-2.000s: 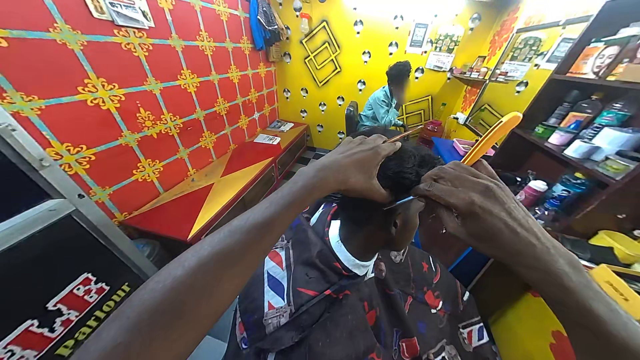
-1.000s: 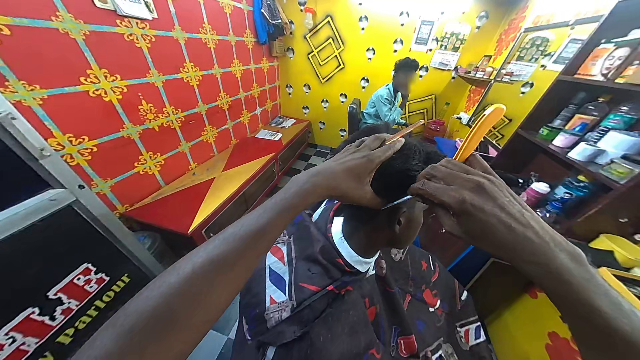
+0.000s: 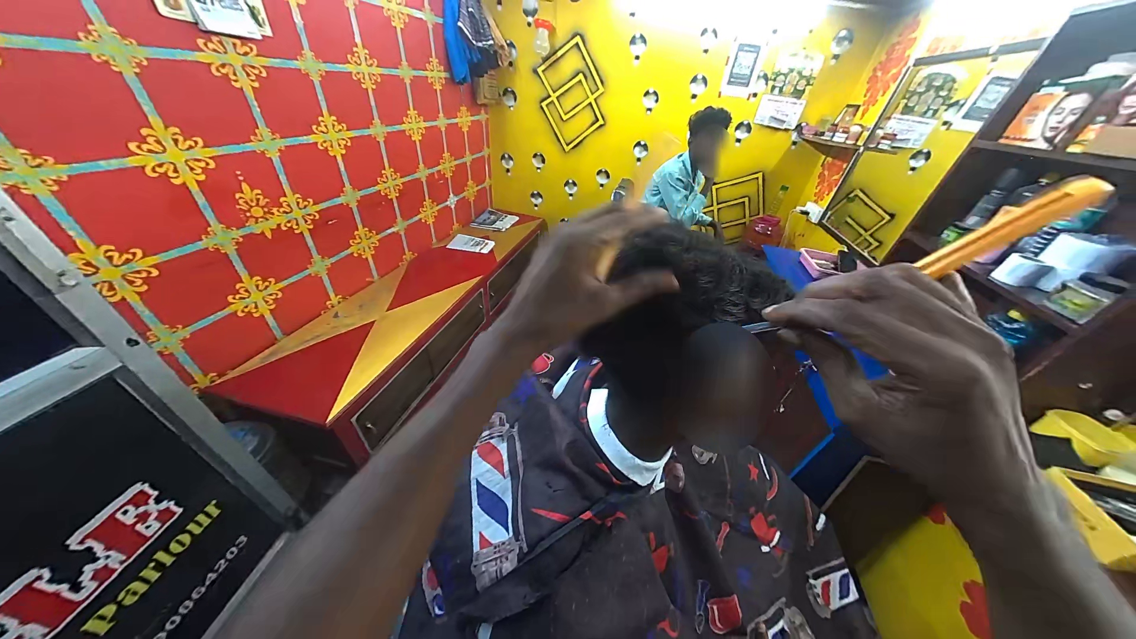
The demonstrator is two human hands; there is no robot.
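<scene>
A seated person in a dark printed barber's cape [image 3: 603, 568] with a white neck strip [image 3: 612, 439] is in front of me. My left hand [image 3: 590, 275] lies against the side of the person's dark hair [image 3: 701, 266], its thumb across the hair. A thin orange-brown edge, perhaps of a comb, shows by its fingers. My right hand [image 3: 905, 355] holds a razor with a long yellow-orange handle [image 3: 1021, 226], which points up and right. The razor's thin metal end [image 3: 761, 327] is near the hair at the forehead, partly hidden by my fingertips.
A red and yellow bench [image 3: 355, 355] with papers runs along the left wall. Another person [image 3: 679, 191] sits at the back. Shelves with bottles and boxes [image 3: 1047, 257] stand on the right, above a yellow container [image 3: 1087, 435]. A signboard [image 3: 98, 497] is at lower left.
The person's head has turned, so more of the face side shows. My left hand has moved from the top of the head to its side. My right hand still holds the razor.
</scene>
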